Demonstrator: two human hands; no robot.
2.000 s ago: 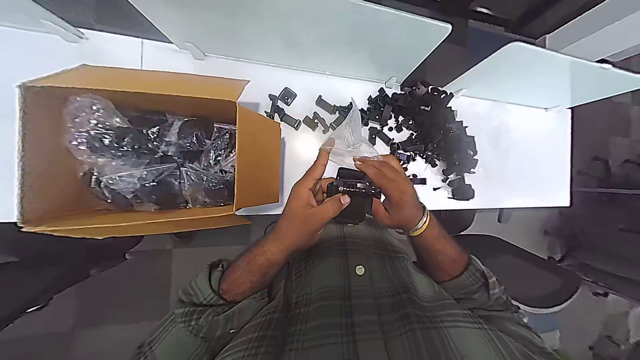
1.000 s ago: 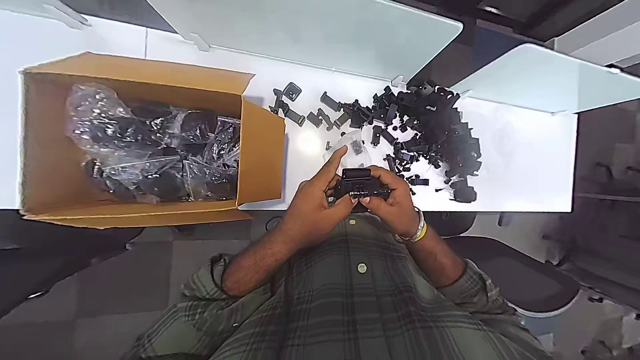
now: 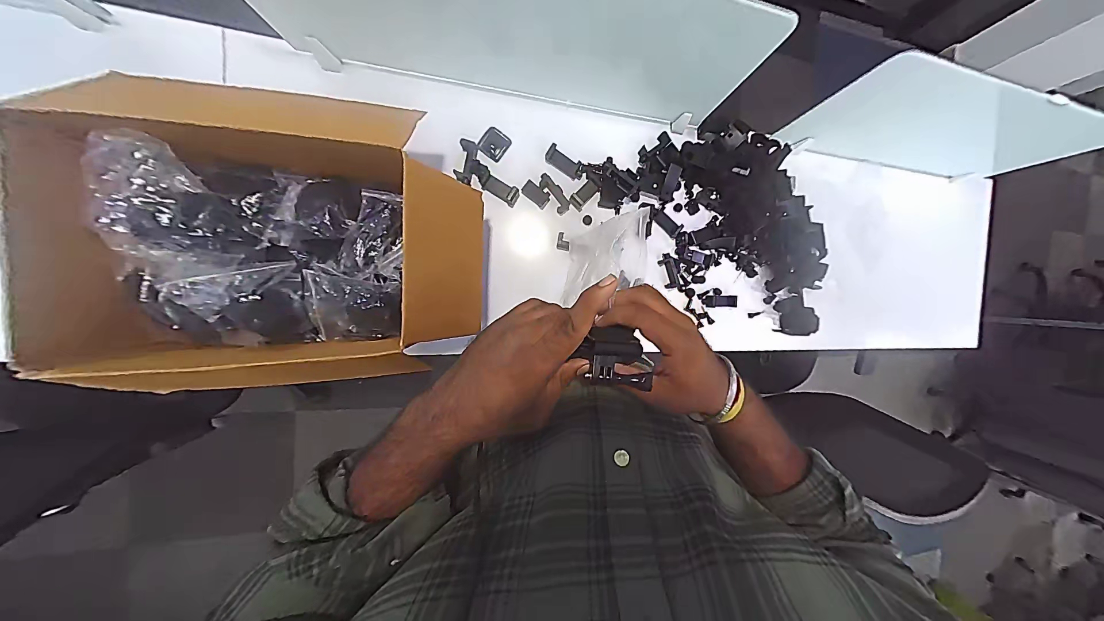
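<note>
Close to my body, over the table's near edge, my left hand [image 3: 530, 362] and my right hand [image 3: 673, 349] grip a small black plastic part [image 3: 614, 354] between them. A clear plastic bag [image 3: 606, 250] extends from my fingertips over the table; which fingers pinch it is hard to tell. Beyond the hands and to the right lies a large heap of black plastic parts [image 3: 750, 207]. Several looser black parts [image 3: 565, 161] are scattered left of the heap.
An open cardboard box [image 3: 444, 259] on the left holds clear bags [image 3: 233, 285] with black items inside. Frosted divider panels [image 3: 552, 52] stand along the white table's [image 3: 906, 259] far side. A dark chair [image 3: 871, 448] is below the table at right.
The clear bag, spread upward two seconds ago and lower a second ago, again extends above my fingers. The black part has turned in my hands.
</note>
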